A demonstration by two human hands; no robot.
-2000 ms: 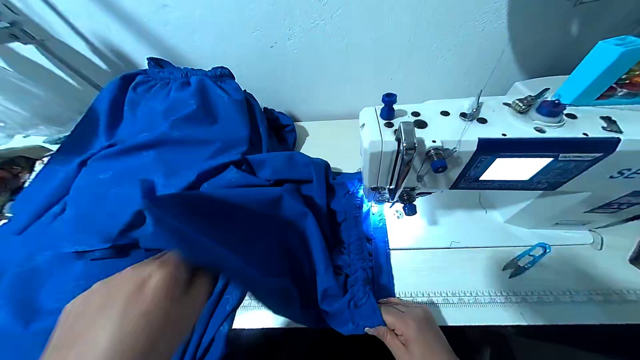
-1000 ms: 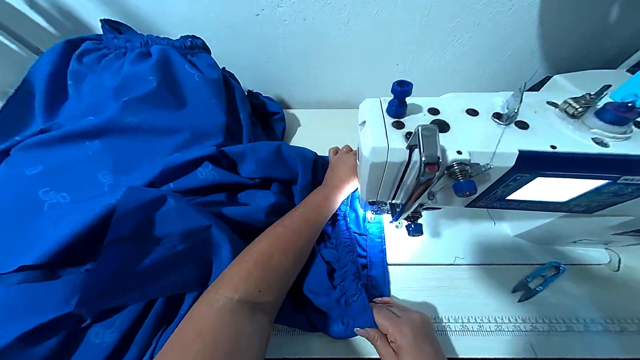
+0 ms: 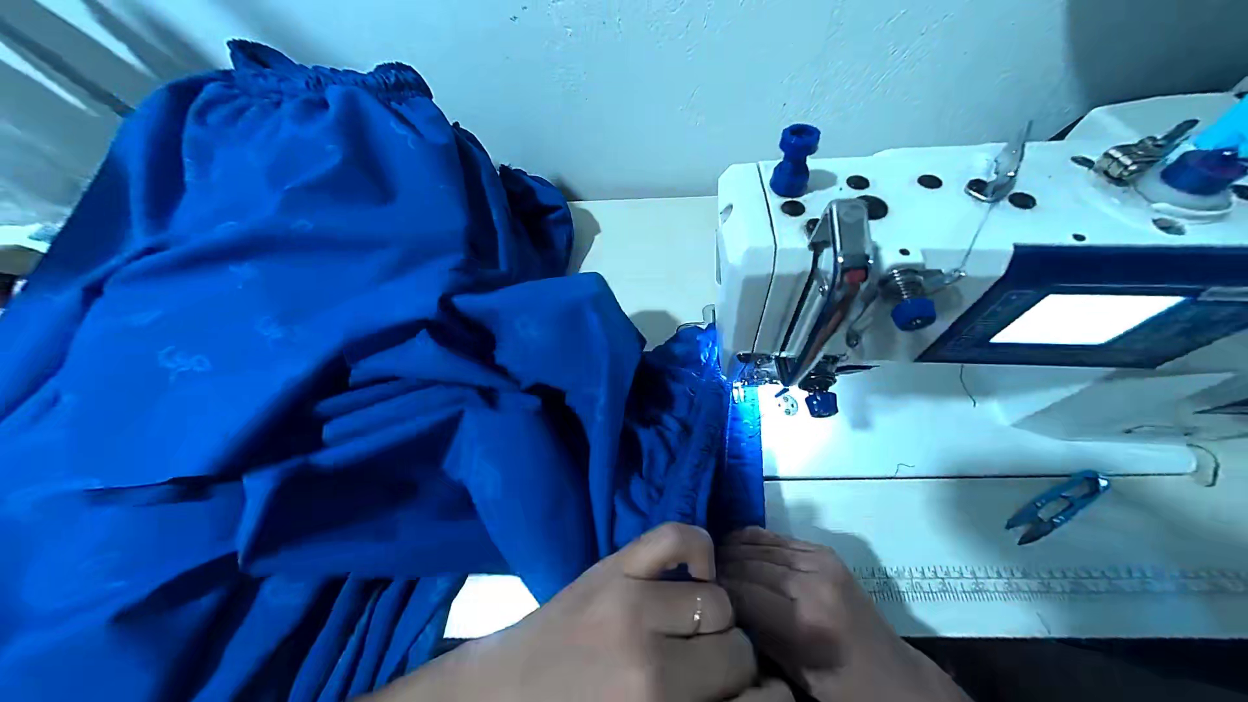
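Note:
A blue garment [image 3: 322, 370] with gathered, elasticated edges spreads over the left half of the view. Its right edge runs under the needle area of a white sewing machine [image 3: 746, 253], where a lamp shines on the cloth. My left hand [image 3: 653, 614], with a ring on one finger, grips the cloth in front of the needle. Right beside it, my right hand [image 3: 799, 595] holds the band at the edge, its fingers partly hidden by the left hand. The presser foot is mostly hidden by the machine head and the glare.
Blue thread snips [image 3: 1058, 507] lie on the machine table to the right. A measuring scale [image 3: 1024, 583] runs along the table's front edge. A lit panel [image 3: 1087, 319] is on the machine's arm. Behind stands a pale wall [image 3: 643, 88].
My left hand has come from behind the needle area to the front edge, next to my right hand. Two seconds ago it was over the garment at the left, blurred.

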